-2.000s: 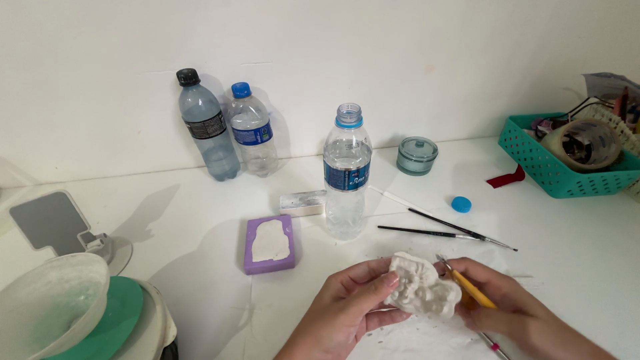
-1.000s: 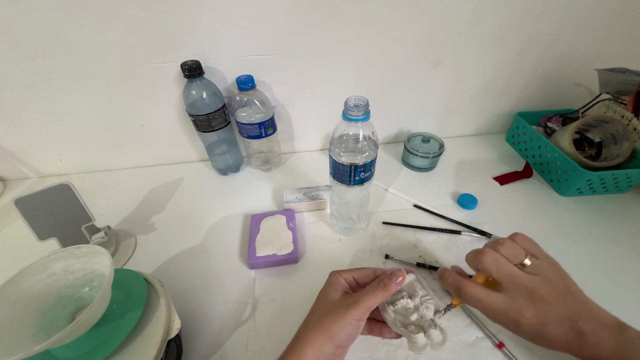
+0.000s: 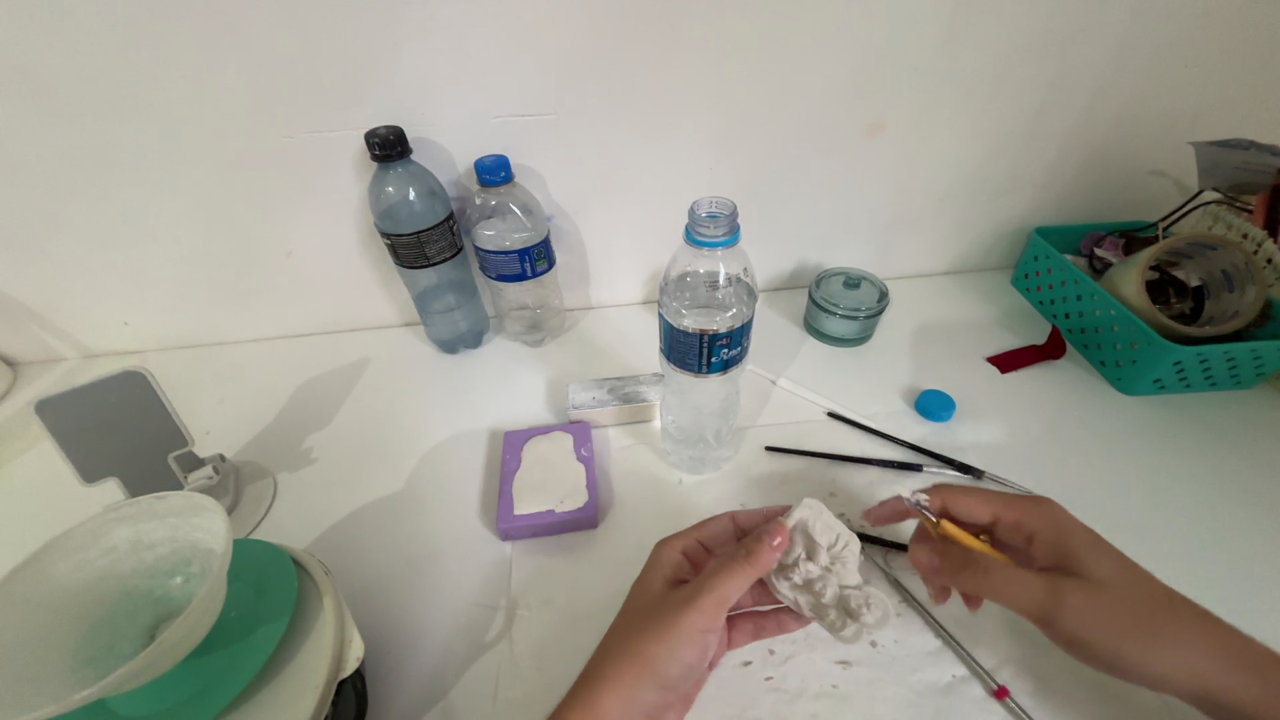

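Near the bottom centre, my left hand holds a white plaster-like figure, thumb on its upper left edge and fingers behind it. My right hand is to the right, apart from the figure, and grips a yellow-handled tool whose metal tip has white material on it. A thin metal tool with a pink band lies under and beside the hands. Two black-handled paintbrushes cross behind my right hand. Small crumbs lie on the table below the figure.
An uncapped water bottle stands behind the hands, beside a purple silicone mold filled with white material and a small block. Two capped bottles lean at the wall. Around them are a glass jar, blue cap, green basket, translucent bowl and grey stand.
My right hand, with the yellow-handled tool, has drawn back from the figure, where it was working close a second ago. The figure is still in my left hand, now tilted differently.
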